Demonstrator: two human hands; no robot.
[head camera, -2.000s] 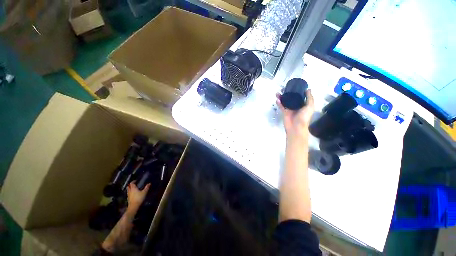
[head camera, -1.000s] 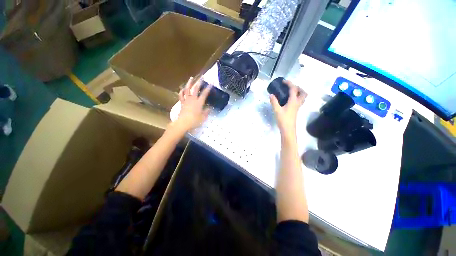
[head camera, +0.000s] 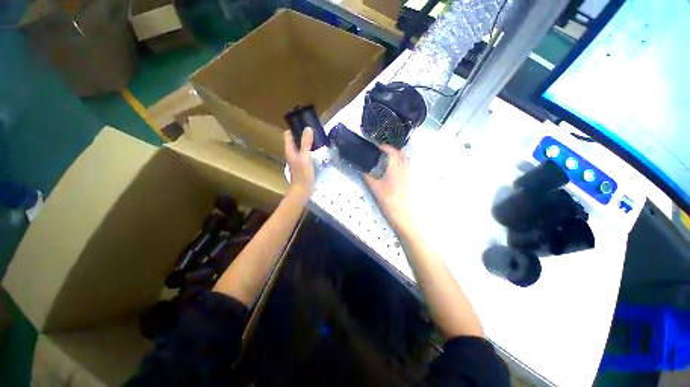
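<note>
My left hand (head camera: 301, 160) holds a black cylindrical housing (head camera: 306, 126) above the bench's left corner, near the rim of the empty carton. My right hand (head camera: 390, 179) is on a second black housing (head camera: 355, 150) that lies in front of the fan, with the fingers at its right end. Whether a fixture lies under this housing is hidden. A group of black housings (head camera: 545, 205) lies on the right part of the white bench (head camera: 446, 249), with one more housing (head camera: 512, 265) in front of it.
A round black fan (head camera: 393, 113) with a silver duct (head camera: 454, 45) stands behind. An empty brown carton (head camera: 284, 72) adjoins the bench's left end. An open carton (head camera: 98, 242) at lower left holds jumbled black parts. A blue control panel (head camera: 581, 172) and bright monitor (head camera: 632, 83) are at right.
My left hand has lifted a housing off the bench's left end. My right hand has moved left from mid-bench to the housing before the fan. The view has shifted slightly.
</note>
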